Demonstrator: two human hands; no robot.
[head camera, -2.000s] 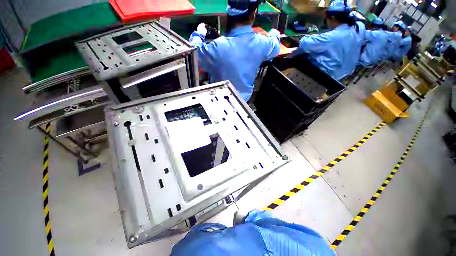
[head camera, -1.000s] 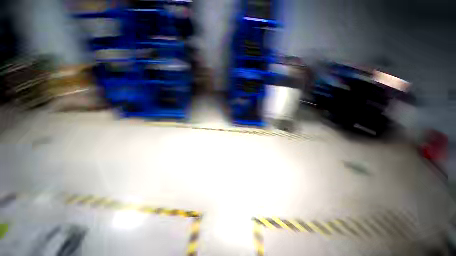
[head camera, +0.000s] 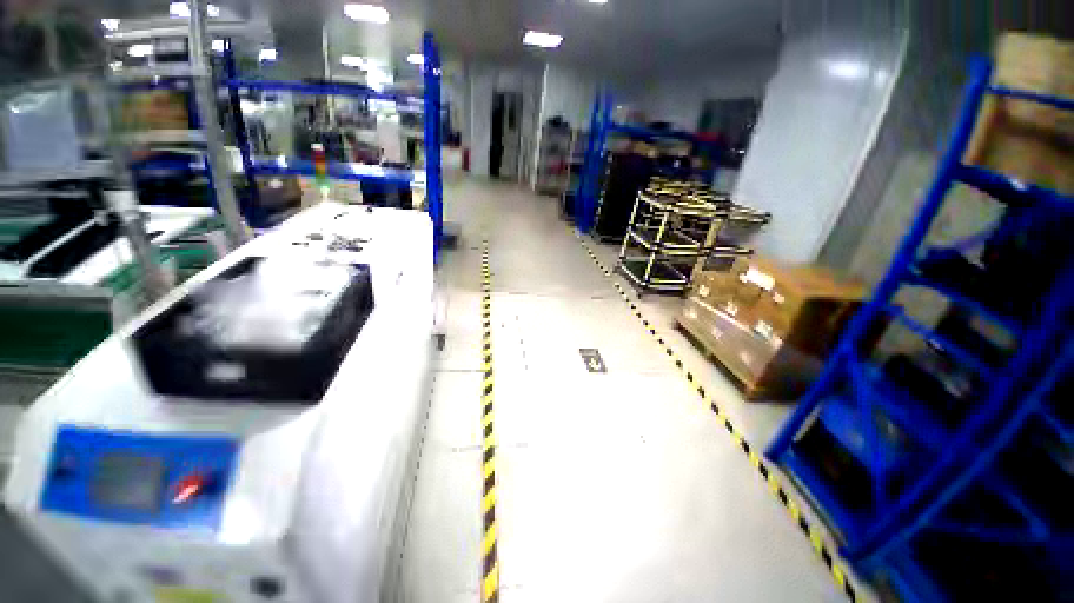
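Neither of my hands is in the picture. Nearest in front of me, at the left, stands a long white machine (head camera: 365, 471) with a blue control panel (head camera: 212, 477) on its near end. The panel has a small grey screen and a red mark. A black tote (head camera: 247, 379) lies on top of the machine. Something pale and blurred is in the tote; I cannot tell what it is. Small dark items lie on the machine top behind the tote.
An aisle (head camera: 565, 471) with yellow-black floor lines runs ahead. At the right are a blue rack (head camera: 889, 518), wrapped cartons (head camera: 754, 309) on a pallet, and tiered trolleys (head camera: 657, 242). Blue shelving (head camera: 433, 153) and green-topped benches (head camera: 53, 324) stand at the left.
My view has swung away from the metal plates and the workers in blue, past blue racks, to the white machine and the aisle. The blue sleeves seen two seconds ago are out of view.
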